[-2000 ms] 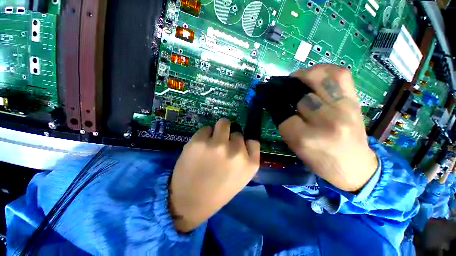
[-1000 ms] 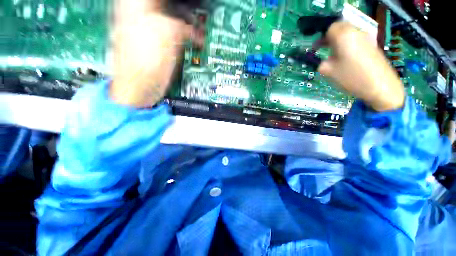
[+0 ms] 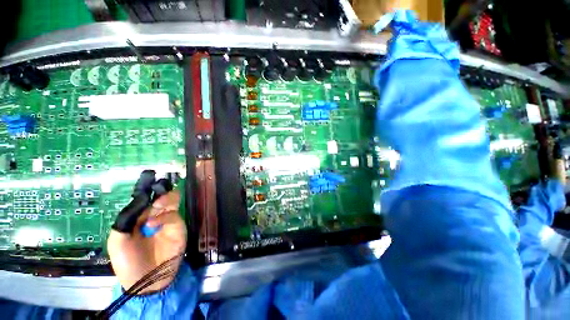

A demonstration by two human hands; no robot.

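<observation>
A green circuit board [image 3: 350, 156] lies in its black carrier in front of me, with blue film capacitors [image 3: 325, 182] in two clusters. My left hand [image 3: 149, 234], with black finger cots, is palm up over the lower right part of the left board [image 3: 62, 147]. Its fingers are curled and a small blue capacitor [image 3: 150, 230] shows in the palm. My right arm reaches across the board to the top edge, and the right hand is out of the picture.
Reddish-brown bars [image 3: 206, 206] separate the boards. Metal rails [image 3: 250, 275] run along the near and far edges. A cardboard box [image 3: 428, 9] is at the top, by my right cuff. Another blue sleeve [image 3: 539, 212] is at the right.
The view has shifted and shows more of the line. My right arm has stretched far forward, taking the hand out of view. My left hand is now palm up over the left board.
</observation>
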